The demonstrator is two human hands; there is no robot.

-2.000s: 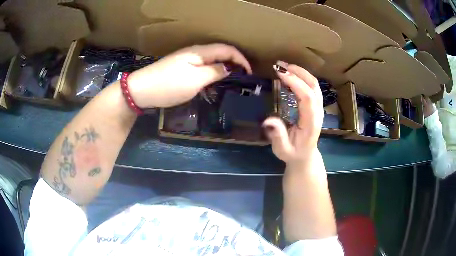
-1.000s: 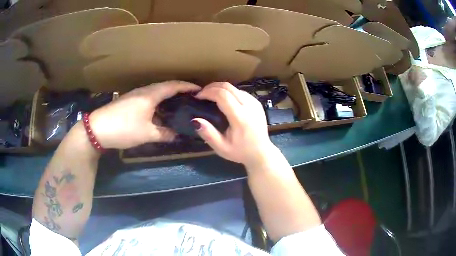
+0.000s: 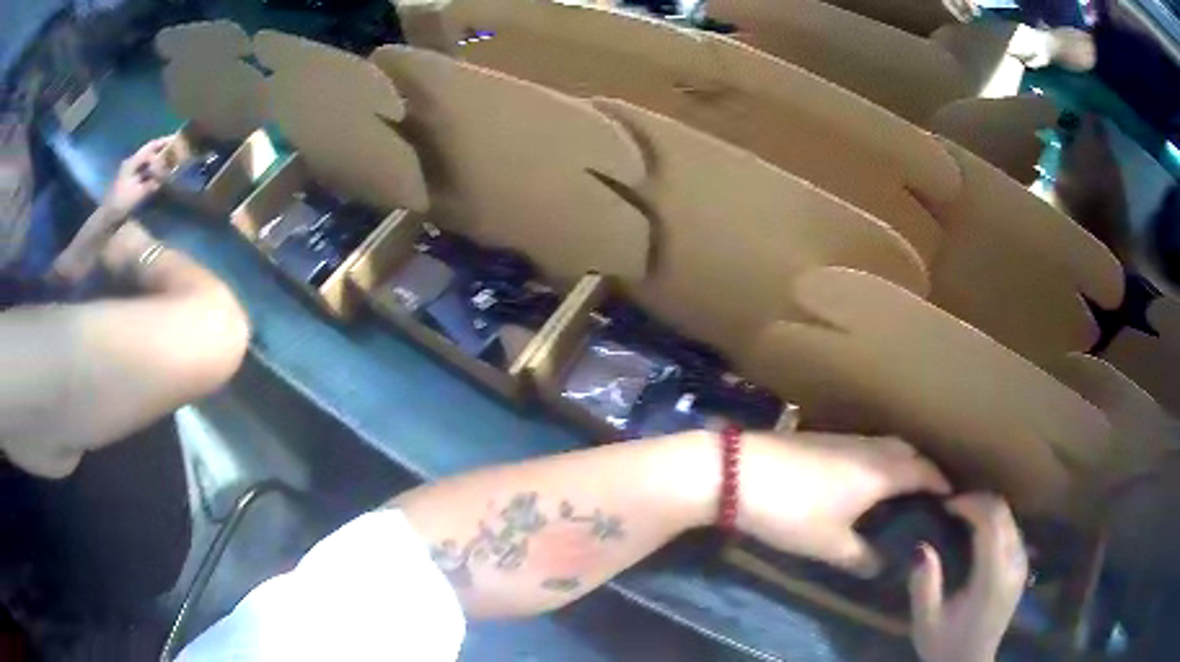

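My left hand point(image 3: 841, 498), with a red bead bracelet at the wrist, and my right hand point(image 3: 977, 576) hold a black bundle point(image 3: 916, 537) between them, at the lower right. It looks like coiled cable, but the fingers hide part of it. It is over an open carton point(image 3: 828, 597) whose contents are mostly hidden by my hands. The brown lid point(image 3: 958, 375) of that carton stands up behind it. In the carton to the left, a clear bagged accessory point(image 3: 608, 378) lies beside dark items.
More open cartons point(image 3: 557, 339) with black cables and adapters run up to the left along the green table point(image 3: 375, 395). Brown lids point(image 3: 518, 142) stand behind them. Another person's hand point(image 3: 136, 179) touches the far left carton; another hand point(image 3: 1064, 49) is at the top right.
The view has swung left, so my hands now appear at the lower right and another person's arm shows at the left. My hands still hold the black bundle.
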